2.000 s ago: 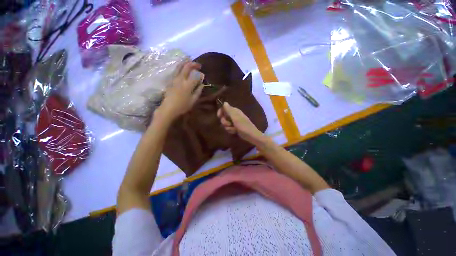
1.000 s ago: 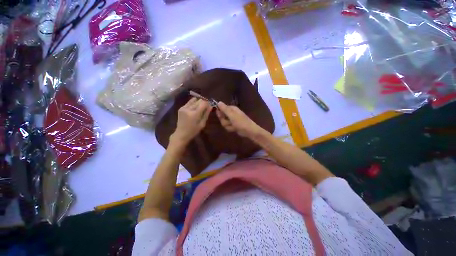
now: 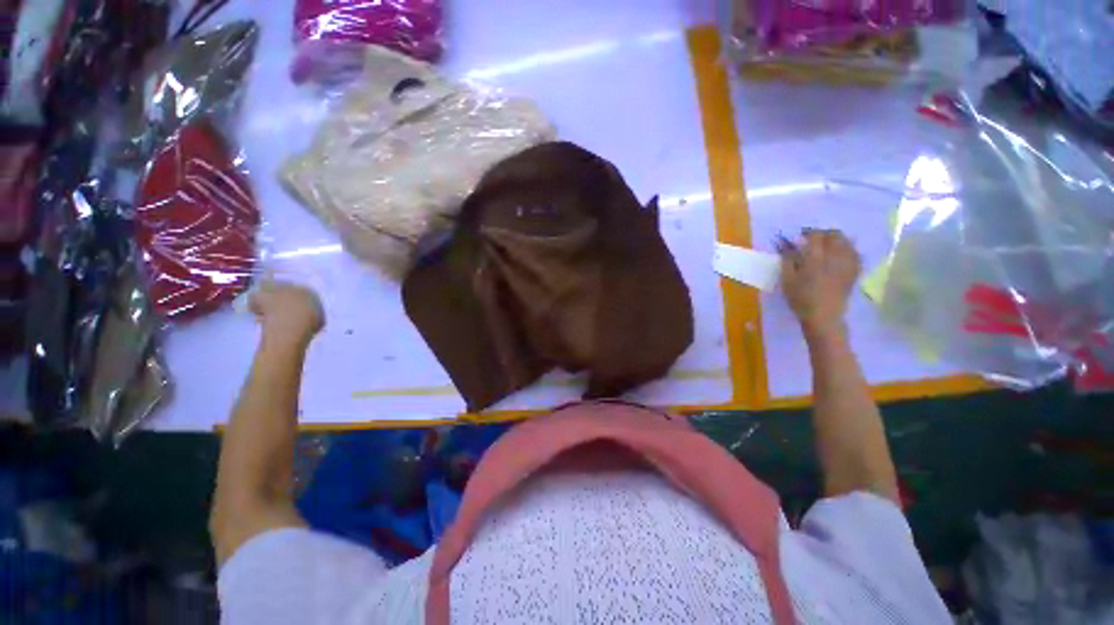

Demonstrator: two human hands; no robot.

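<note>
A brown garment [image 3: 586, 281] lies spread on the white table in front of me, with small light marks near its top. My left hand [image 3: 290, 309] is over the table left of it, fingers curled; a pale bit shows at the fingertips, too blurred to name. My right hand [image 3: 821, 275] is right of the orange tape, fingers bent down by a white card [image 3: 748, 265]. Something thin and dark shows at its fingertips; whether it is gripped is unclear. Neither hand touches the brown garment.
A bagged cream garment [image 3: 422, 153] touches the brown garment's upper left. A bagged red garment [image 3: 196, 222] lies left. Magenta packets [image 3: 367, 27] are at the far side. Clear printed bags [image 3: 1014, 232] lie right. Orange tape [image 3: 731, 208] crosses the table.
Both hands have left the brown garment, where they worked together on a small item; the left moved left, the right moved right to the card. The dark stick-like tool's former spot is under the right hand.
</note>
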